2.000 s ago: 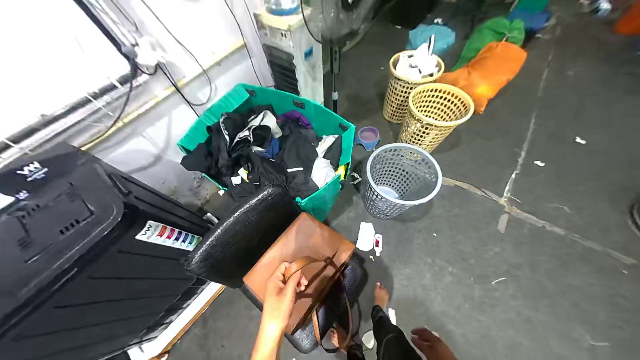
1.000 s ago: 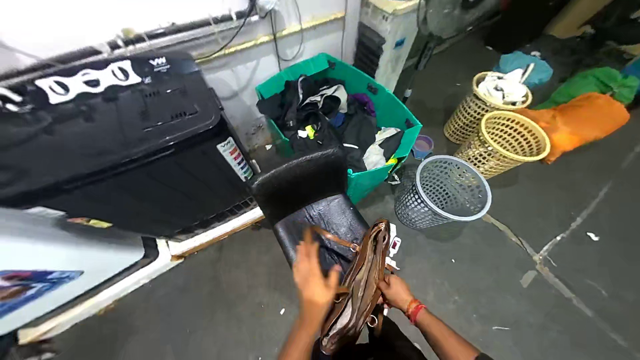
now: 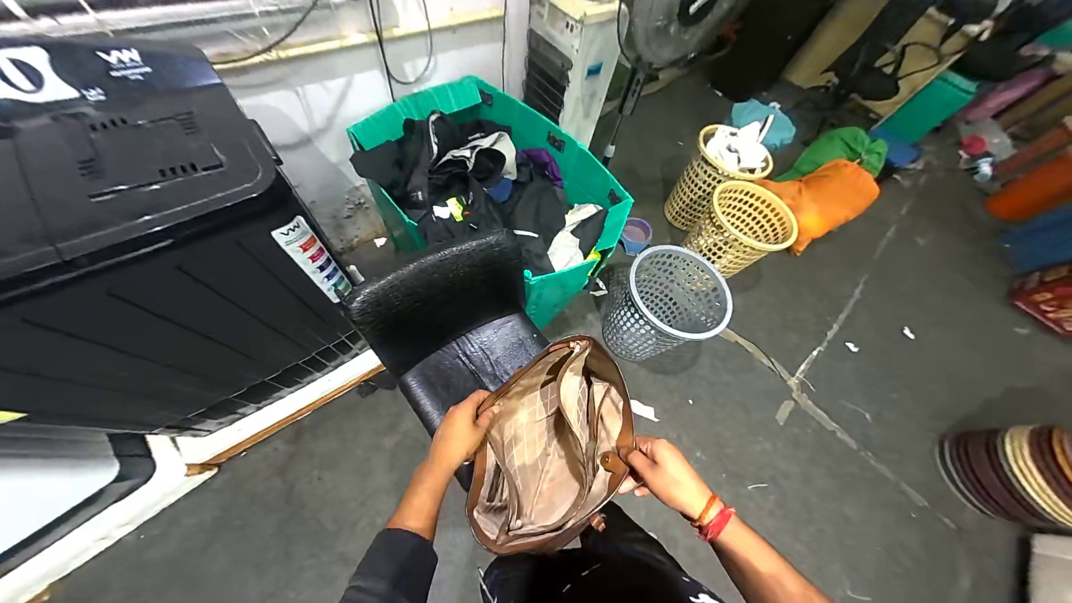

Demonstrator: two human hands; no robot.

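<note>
A brown leather handbag is spread wide at its mouth above my lap, showing a light beige patterned lining and a divider inside. My left hand grips its left rim. On the right rim, beside a round metal snap, my right hand pinches the leather; red and orange threads circle that wrist. Just beyond the bag stands a black padded chair, its seat partly hidden by the bag. Whether anything lies deep in the bag cannot be told.
Behind the chair a green bin holds dark clothes. A grey perforated basket and two yellowish ones stand to the right, near an orange sack. A black washing machine is at left; a pedestal fan stands behind.
The bag lay on the chair two seconds ago, its handle in a hand. Since one second ago its mouth has been spread, and my left hand has gone from apart to gripping the rim.
</note>
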